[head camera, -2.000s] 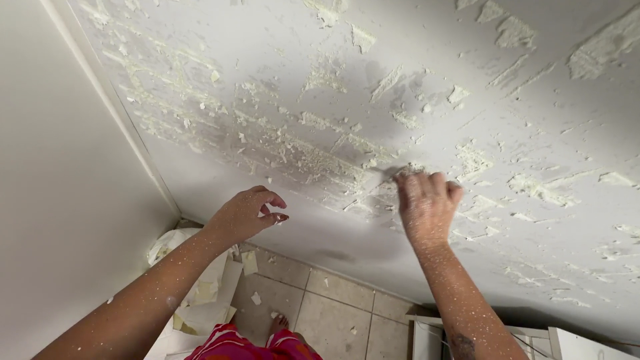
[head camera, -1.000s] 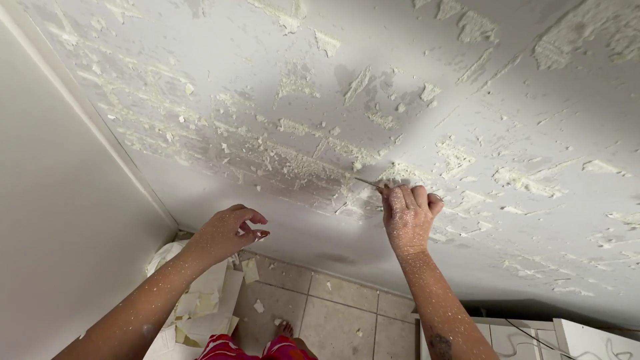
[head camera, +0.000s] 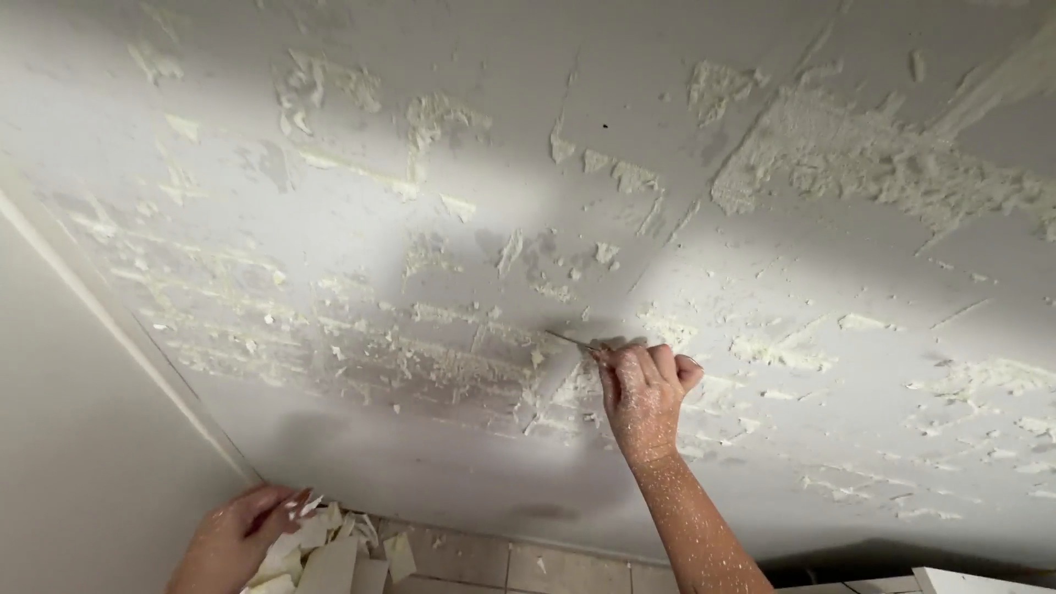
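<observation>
A grey-white wall (head camera: 495, 470) bears patches and ridges of pale, flaky residue (head camera: 462, 355). Against it, right of centre, my right hand (head camera: 648, 396) is closed on a thin flat blade (head camera: 571, 339), whose edge points left along the wall; its grip is hidden in my fingers. White specks cover that hand and forearm. My left hand (head camera: 256, 524) is at the lower left, its fingers curled near each other beside small white flakes; whether it holds them I cannot tell.
Below my left hand lies a heap of torn pale scraps (head camera: 330, 536) on the tiled floor (head camera: 470, 561). A corner strip (head camera: 107, 318) joins another wall (head camera: 74, 437) at the left. White furniture or panels (head camera: 957, 580) stand at the lower right.
The view has tilted up the wall. My left hand has moved down and left, away from my right hand. My right hand stays at the wall with the blade.
</observation>
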